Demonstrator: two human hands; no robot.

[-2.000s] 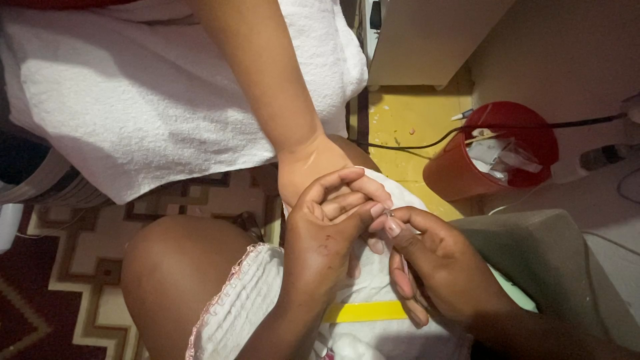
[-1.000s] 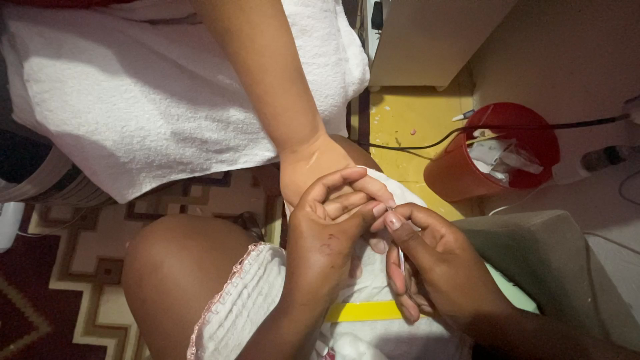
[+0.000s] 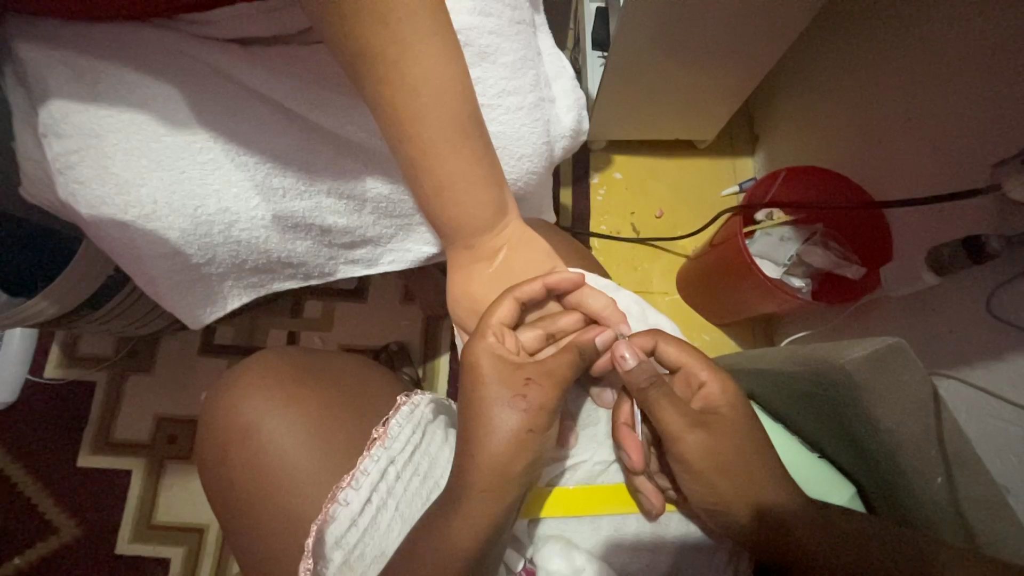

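Another person's hand (image 3: 496,276) reaches in from the top, palm up, with its fingers curled. My left hand (image 3: 520,376) wraps around those fingers and grips them near the tips, its thumb pressing on one. Between thumb and forefinger, my right hand (image 3: 680,408) pinches a thin metal tool (image 3: 638,420), whose tip meets a fingertip of the other person; its exact kind is hidden by my fingers. Beneath the hands, a white cloth (image 3: 584,448) covers my lap, and a yellow strip (image 3: 584,501) lies across it.
A white towel (image 3: 264,176) drapes over the other person's lap. At the right stands a red bin (image 3: 712,280) holding wrappers, with a black cable (image 3: 680,238) running across it. A grey padded block (image 3: 848,408) is beside my right wrist. Patterned carpet (image 3: 160,480) shows at lower left.
My right fingers have shifted slightly around the thin tool at the other person's fingertip. My left hand keeps its hold, and the other person's arm stays nearly still.
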